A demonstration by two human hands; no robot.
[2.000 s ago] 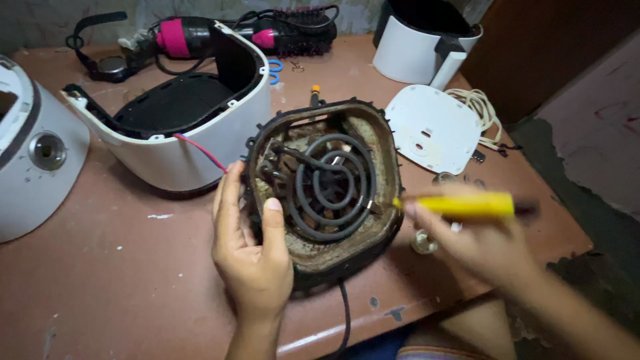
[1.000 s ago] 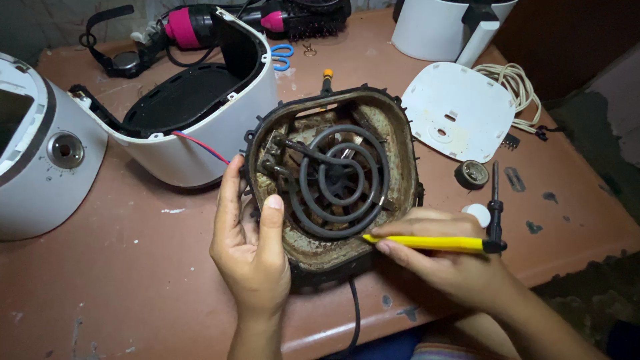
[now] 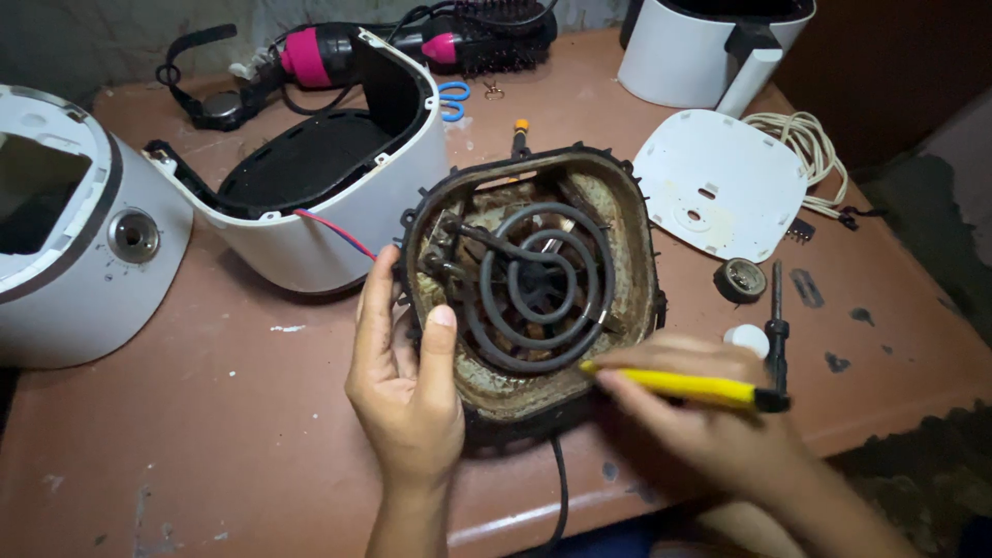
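Note:
A grimy, roughly square appliance housing (image 3: 535, 391) with a coiled heating element (image 3: 542, 298) inside is tilted up at the middle of the table. My left hand (image 3: 411, 380) grips its left edge, thumb over the rim. In my right hand (image 3: 690, 395) is a slim yellow tool with a black end (image 3: 690, 386), its tip against the housing's lower right inner wall below the coil. What kind of tool it is cannot be told. Red and blue wires (image 3: 337, 232) run from an open white shell (image 3: 318, 252) to behind my left fingers. A black cable (image 3: 562, 496) hangs below the housing.
A white shell with a dial (image 3: 85, 287) stands at left, a white basket with handle (image 3: 682, 62) at back right. A white plate (image 3: 721, 182), coiled cord (image 3: 806, 147), tape roll (image 3: 739, 280), soldering iron (image 3: 777, 333), blue-handled scissors (image 3: 452, 101), wristwatch (image 3: 221, 108) and hot-air brush (image 3: 418, 46) lie around.
My right hand has moved from the housing's right side to its lower right inner wall, still with the yellow tool. My left hand keeps its hold on the housing.

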